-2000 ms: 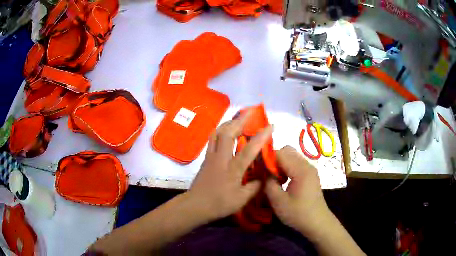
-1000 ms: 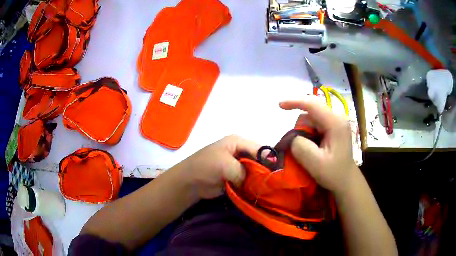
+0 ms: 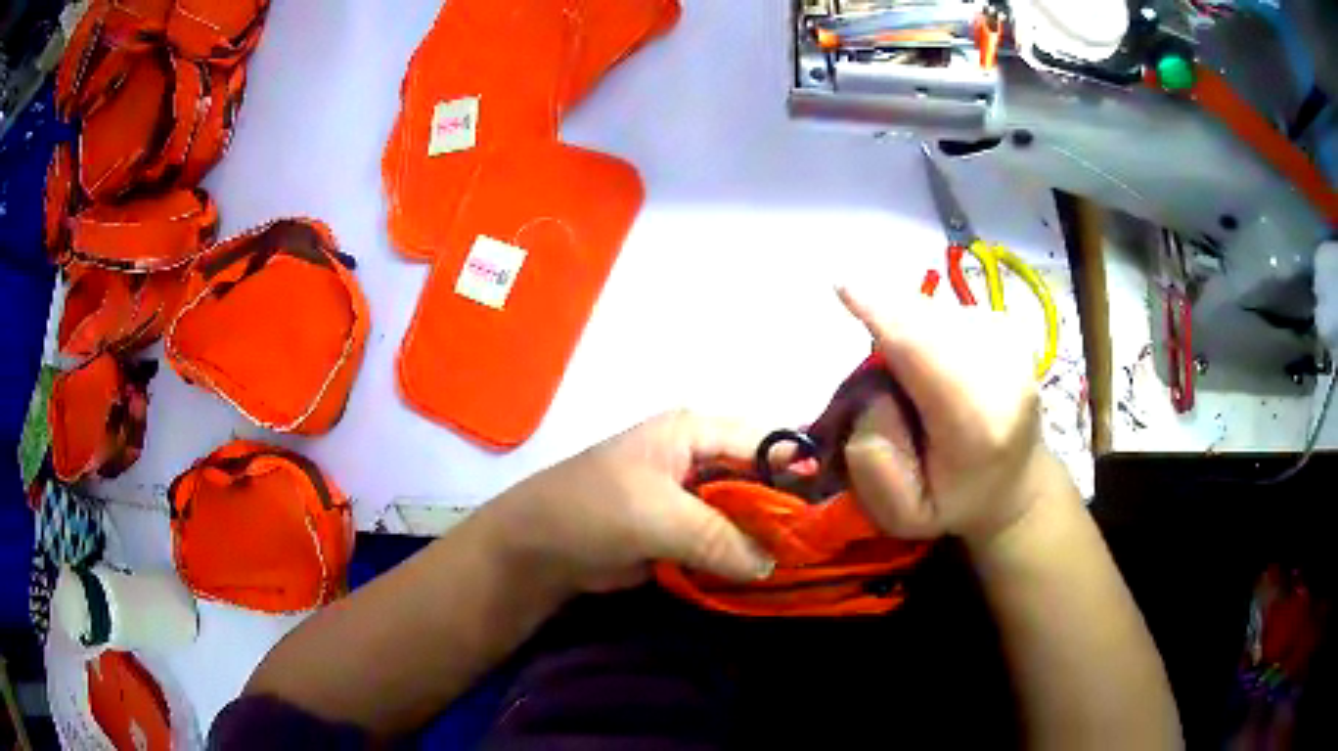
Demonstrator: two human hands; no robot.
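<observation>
An orange pouch body (image 3: 822, 546) with dark brown edging is held between both hands above the table's front edge. My left hand (image 3: 660, 499) grips its left side, thumb on top of the fabric. My right hand (image 3: 954, 426) grips its right upper part and the dark strip, with the index finger stretched out. A small black ring (image 3: 788, 453) shows at the pouch's upper edge between the hands. The fingers inside or behind the fabric are hidden.
Orange panels with white labels (image 3: 517, 316) lie mid-table. Sewn pouches (image 3: 272, 330) are piled at left, near a white cylinder (image 3: 147, 609). Scissors (image 3: 986, 264) lie beyond my right hand. The grey sewing machine (image 3: 1086, 176) stands at upper right; a red-handled tool (image 3: 1180, 345) lies right.
The pouch, first bunched between my hands, was opened out, showing the black ring. Since the last earlier frame it looks flatter and my left thumb lies further over it. The view has also shifted.
</observation>
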